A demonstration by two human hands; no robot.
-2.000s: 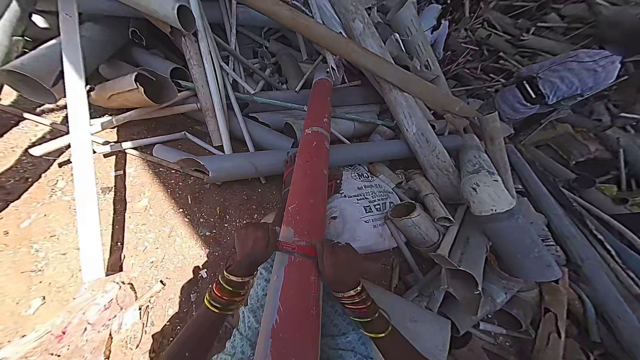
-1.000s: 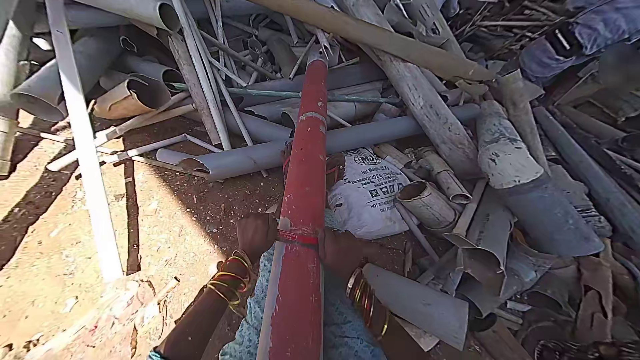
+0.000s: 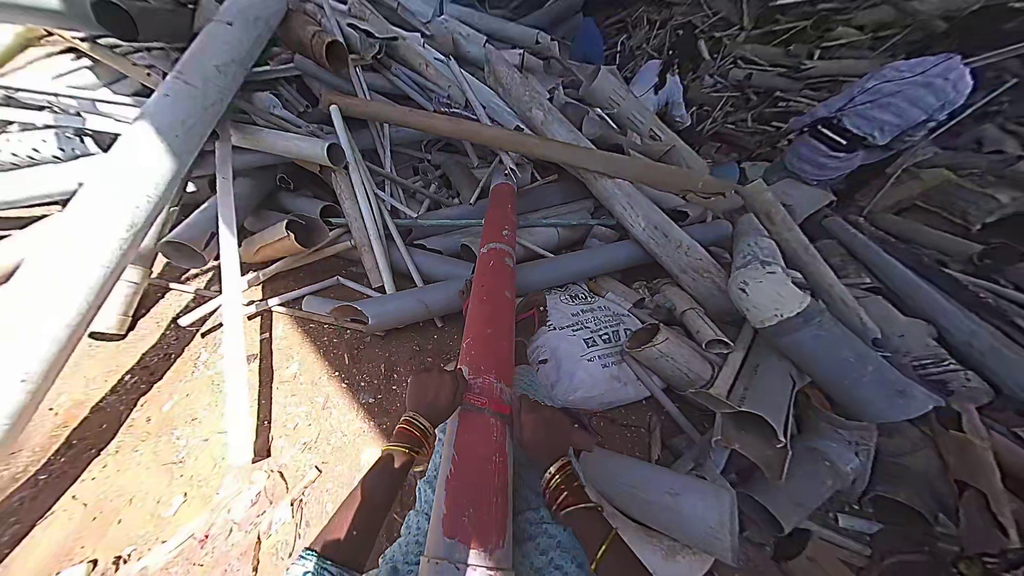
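Observation:
A long red-painted pipe (image 3: 486, 320) runs from my lap up and away over the pile, its near end grey-white. My left hand (image 3: 434, 395) grips its left side, and my right hand (image 3: 550, 430) is against its right side at about the same height, by a dark band around the pipe. The fingers of both hands are partly hidden under and behind the pipe. Just right of the red pipe lies a white printed sack (image 3: 588, 352). Beyond my hands a grey pipe (image 3: 432, 302) lies crosswise, passing behind the red one.
A large pale pipe (image 3: 152, 176) slants across the left. A thin white strip (image 3: 232, 304) stretches over the sunlit dirt. Broken pipe pieces (image 3: 664, 500) lie close to my right arm. A brown pole (image 3: 528, 146) crosses the heap, with a bluish cloth bundle (image 3: 888, 116) at the upper right.
A large pale pipe now slants across the left, where the earlier frames do not show it. Both hands remain at the red pipe by the dark band.

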